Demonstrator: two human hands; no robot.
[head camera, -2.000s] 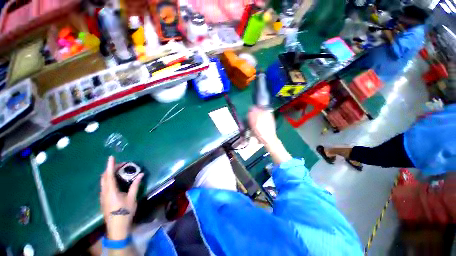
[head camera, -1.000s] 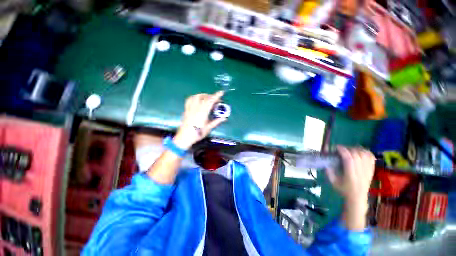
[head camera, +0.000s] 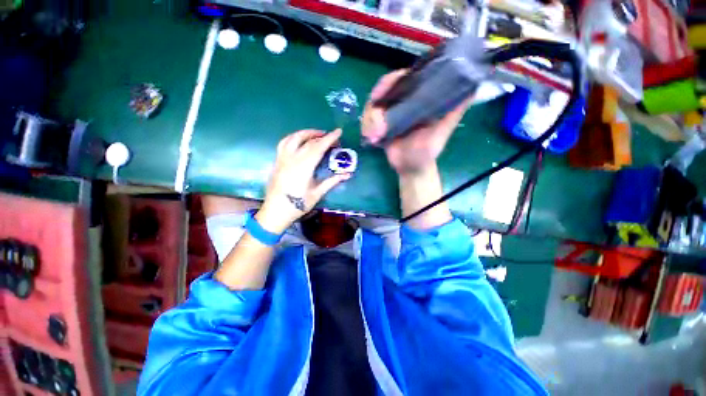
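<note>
My left hand (head camera: 298, 174) holds a small round unit (head camera: 342, 161) with a silver rim and dark centre, facing up, over the green mat (head camera: 255, 116). My right hand (head camera: 414, 128) grips a thick grey tool, probably an electric screwdriver (head camera: 430, 93), just right of the unit. Its tip end points left and down towards the unit; whether it touches cannot be told. A black cord (head camera: 577, 85) loops from its back end down to the right. The tool is blurred and hides part of my fingers.
White discs (head camera: 275, 42) line the mat's back edge. Clear small parts (head camera: 341, 100) lie behind the unit. The organiser's red edge (head camera: 371, 23) runs along the back. A blue bin (head camera: 542, 120) and white paper (head camera: 503, 195) are right. Red trays (head camera: 46, 224) and a reel (head camera: 35, 139) are left.
My right hand has come from the bench's right side to the middle, bringing the grey tool beside the unit. My left hand still holds the unit. The view has turned and moved.
</note>
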